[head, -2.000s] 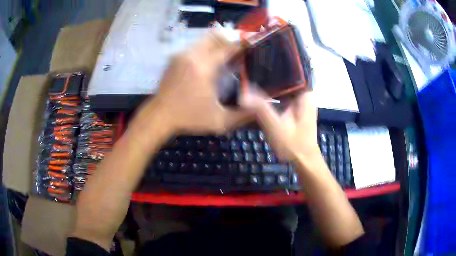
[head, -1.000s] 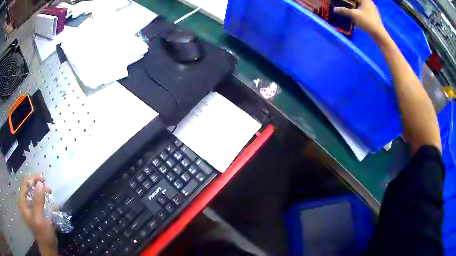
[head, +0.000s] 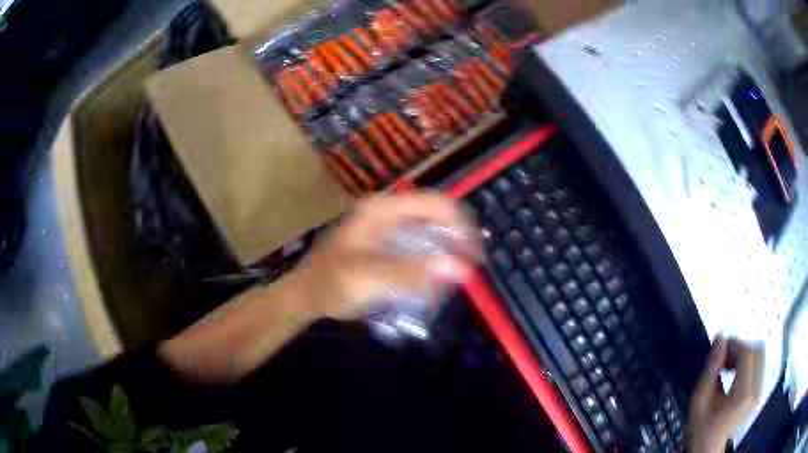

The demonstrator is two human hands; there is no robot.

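My left hand, blurred, is closed around a crinkled clear poly bag over the red front edge of the keyboard tray. My right hand is at the lower right beside the keyboard, fingers curled and apart, with nothing seen in it. An orange-framed handheld unit lies on the black jig on the perforated plate. Rows of bagged orange-edged units fill the open carton at the top.
The black keyboard lies between the red edge and the plate. A carton flap sticks out left of the bagged units. Another open carton with dark plastic inside stands at the left. Green leaves show at the lower left.
The view has swung left to the cartons, and the blue bin is out of view. My left hand has moved off the plate with the bag. My right hand has left the bin and the unit there.
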